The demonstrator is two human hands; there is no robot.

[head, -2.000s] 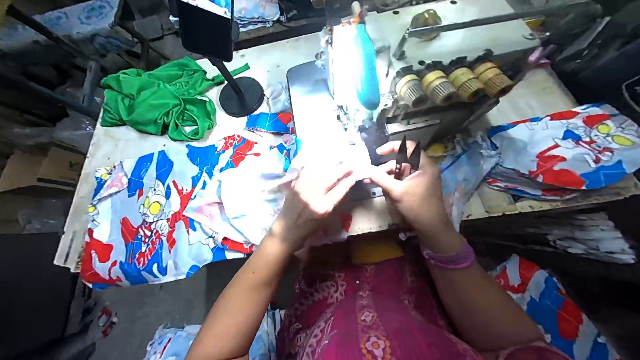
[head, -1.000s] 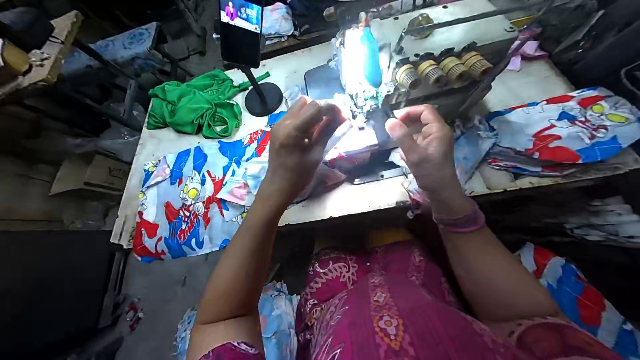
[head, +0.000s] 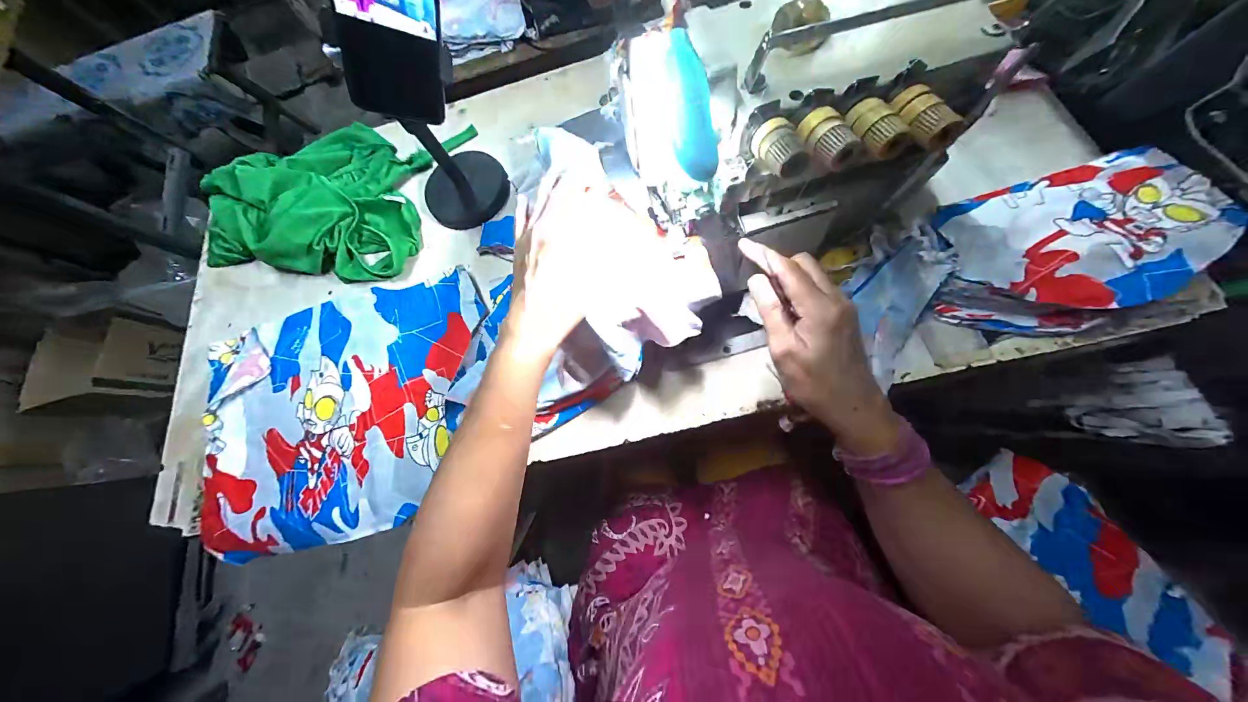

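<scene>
My left hand (head: pixel 551 283) lies on a bunched piece of printed fabric (head: pixel 624 263) at the left of the sewing machine (head: pixel 668 127); glare washes out its fingers, so its grip cannot be told. Just right of the needle area, my right hand (head: pixel 804 322) has its fingers curled around a small dark tool, mostly hidden, whose kind I cannot tell. A printed fabric panel (head: pixel 331 419) in red, blue and white is spread at the left of the table. Another printed panel (head: pixel 1102 234) lies at the right.
A green cloth (head: pixel 312 205) lies at the back left beside a phone (head: pixel 390 58) on a round-based stand (head: pixel 468 190). Several ribbed, spool-like cylinders (head: pixel 829 136) line the machine's right side. More printed fabric (head: pixel 1102 556) hangs below the table at the right. The table's front edge (head: pixel 673 419) runs before me.
My left hand has moved from a raised place near the needle to the bunched fabric at the left. My right hand has come down a little beside the machine.
</scene>
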